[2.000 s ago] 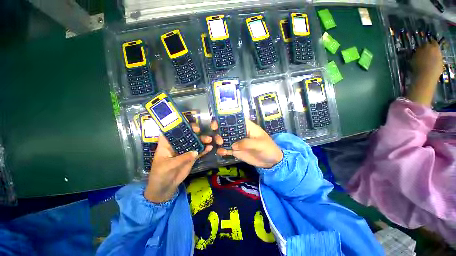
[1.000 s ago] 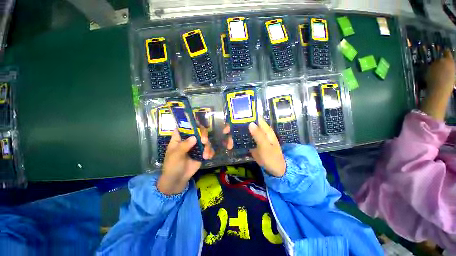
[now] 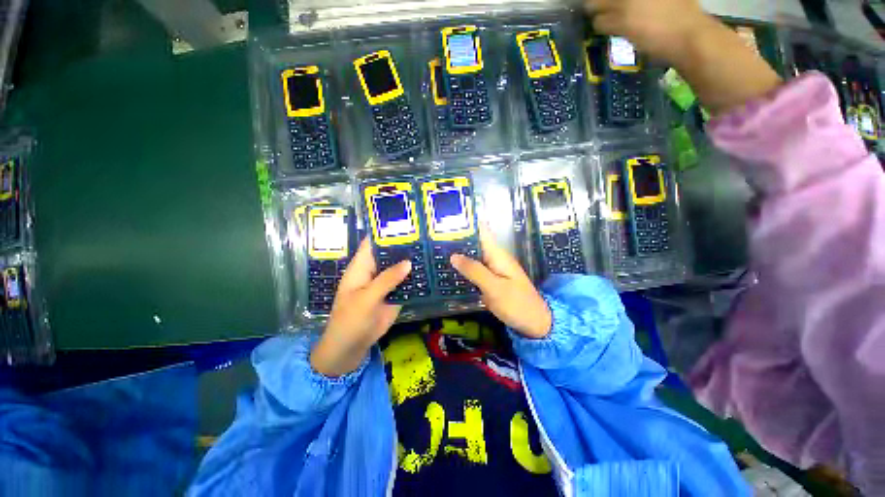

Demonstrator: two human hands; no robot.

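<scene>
My left hand (image 3: 361, 309) holds a dark keypad phone (image 3: 393, 215) with a yellow frame and lit blue-white screen, its thumb on the keys. My right hand (image 3: 503, 287) holds a second such phone (image 3: 447, 210), also lit, its thumb on the keypad. The two phones are upright side by side, above the front row of a clear plastic tray (image 3: 277, 238). More phones lie in the tray pockets. The back-left phone (image 3: 310, 121) has a dark screen; the front-left phone (image 3: 328, 248) has a bright white one.
A neighbour's pink-sleeved arm (image 3: 791, 146) reaches over the tray's back right corner, partly covering green pieces (image 3: 683, 146). Other trays with phones stand at the left edge (image 3: 24, 335) and right edge. A metal bracket (image 3: 210, 34) stands at the back left of the green mat.
The left-hand phone has swung upright beside the right-hand one. The neighbour's arm has come in from the right over the back right corner. The front-right tray phone's screen has gone dark.
</scene>
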